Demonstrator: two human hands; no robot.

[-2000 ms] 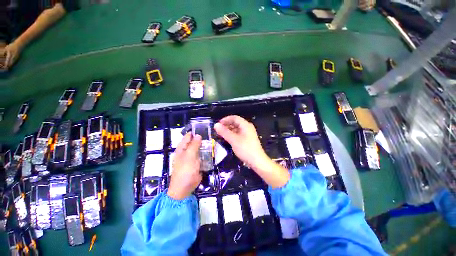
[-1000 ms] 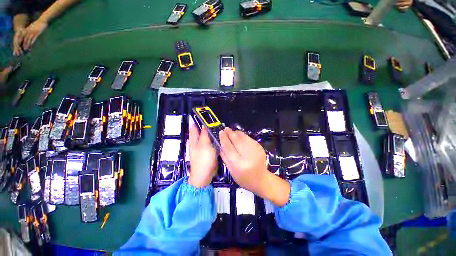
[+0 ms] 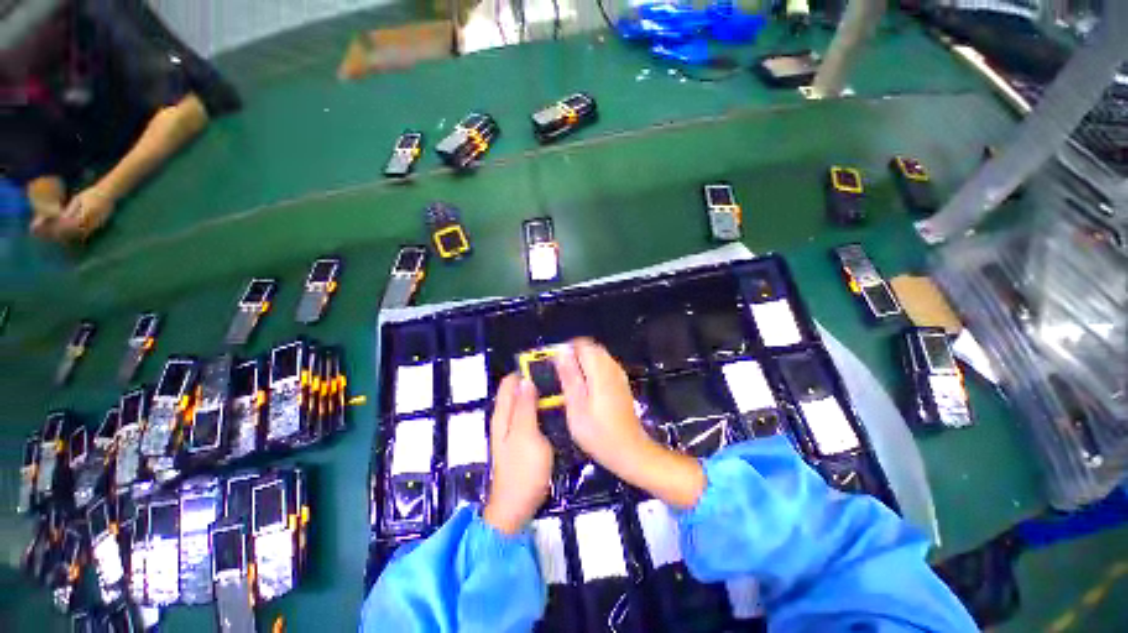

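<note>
A phone with a yellow-and-black front housing [image 3: 544,377] is held upright between my two hands over the black parts tray [image 3: 581,291]. Its yellow frame shows at the top; its lower part is hidden by my fingers. My left hand [image 3: 517,451] grips its left side. My right hand [image 3: 609,414] grips its right side. White-faced flat parts [image 3: 466,381] lie in several tray pockets around my hands.
Stacked phone units [image 3: 167,414] fill the left. Single phones lie in a row beyond the tray, one with a yellow frame [image 3: 450,241]. Cardboard [image 3: 925,302] and clear trays [image 3: 1051,359] are at right, with a metal post [image 3: 1027,148]. A person's hands [image 3: 77,213] rest far left.
Two seconds ago my hands held a unit with a grey lower part showing; a yellow frame now shows. Since one second ago, the phone has turned more upright and my hands close around it. The view has shifted.
</note>
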